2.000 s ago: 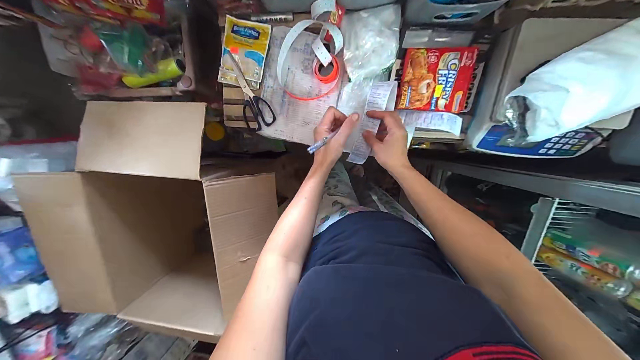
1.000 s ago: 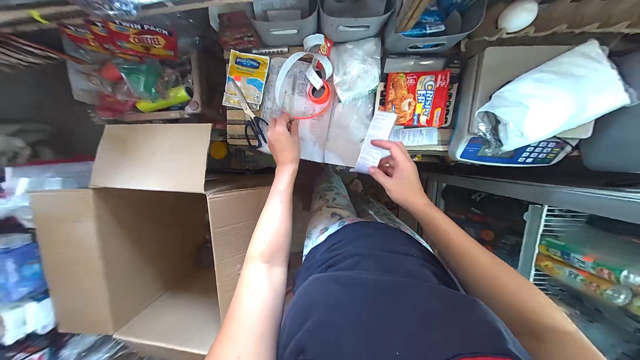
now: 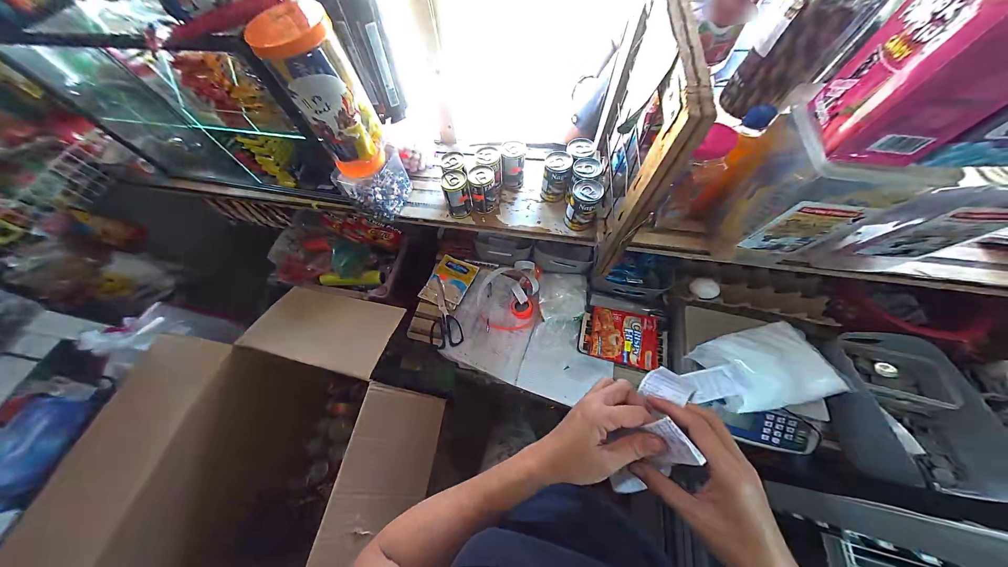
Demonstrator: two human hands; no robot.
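Both hands meet at a folded strip of printed paper (image 3: 673,442) in front of the counter. My left hand (image 3: 602,433) pinches it between thumb and fingers from the left. From the right, my right hand (image 3: 709,472) grips the same paper. Behind the hands, another piece of printed paper (image 3: 718,383) lies beside a white plastic bag (image 3: 776,366). A red food packet (image 3: 622,337) lies on the counter beyond my left hand. Black-handled scissors (image 3: 447,319), a yellow packet (image 3: 450,281) and a roll of orange tape (image 3: 521,307) lie farther left.
An open cardboard box (image 3: 398,465) stands at the lower left. Several cans (image 3: 482,189) and a tall jar with an orange lid (image 3: 323,87) stand on the shelf above. A keypad scale (image 3: 776,429) sits to the right, beside a grey plastic container (image 3: 890,394).
My left hand has moved from near the scissors to the paper in my right hand, and the paper is now folded. The view has tilted up to show the shelf.
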